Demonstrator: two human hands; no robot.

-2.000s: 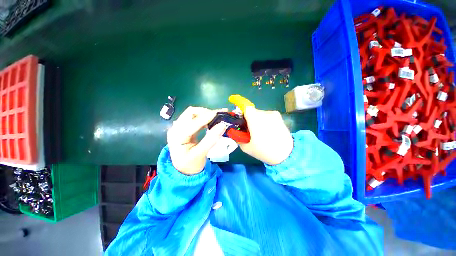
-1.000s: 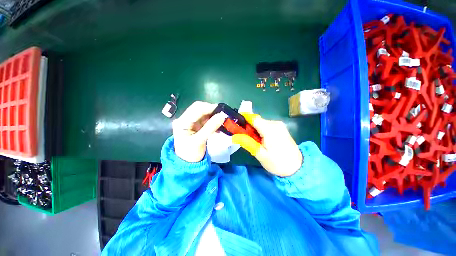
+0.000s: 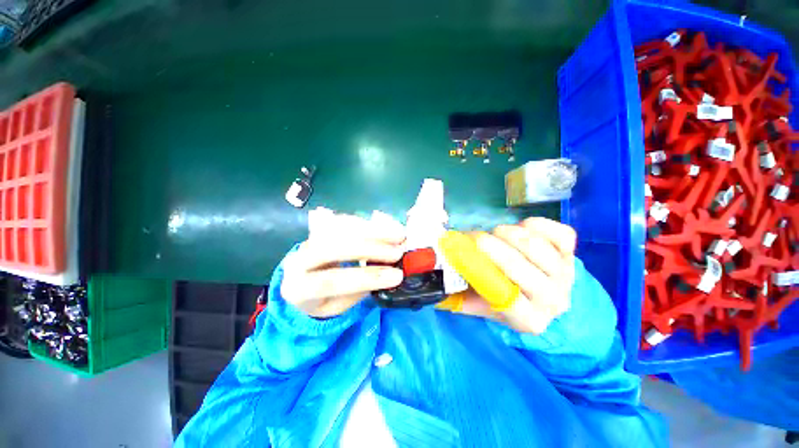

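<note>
A black module (image 3: 412, 291) with a red part (image 3: 419, 261) on it is held close to my body. My left hand (image 3: 342, 262) grips its left side between thumb and fingers. My right hand (image 3: 517, 271), with yellow finger cots, holds its right side; the right fingers hide part of it. White wipes or paper (image 3: 427, 213) lie on the bench just beyond the module. A small black part with a white label (image 3: 300, 189) lies alone to the left.
A black holder with small gold parts (image 3: 484, 125) and a small box (image 3: 540, 182) stand toward the right. The blue bin (image 3: 598, 188) of red branched parts is at right. Red-orange grid tray (image 3: 33, 184), green bin (image 3: 130, 319) and black compartment tray (image 3: 206, 337) are at left.
The held module has come nearer my body and turned, with its red part now facing up. My right hand has moved right and its fingers have changed position. More of the white pieces shows.
</note>
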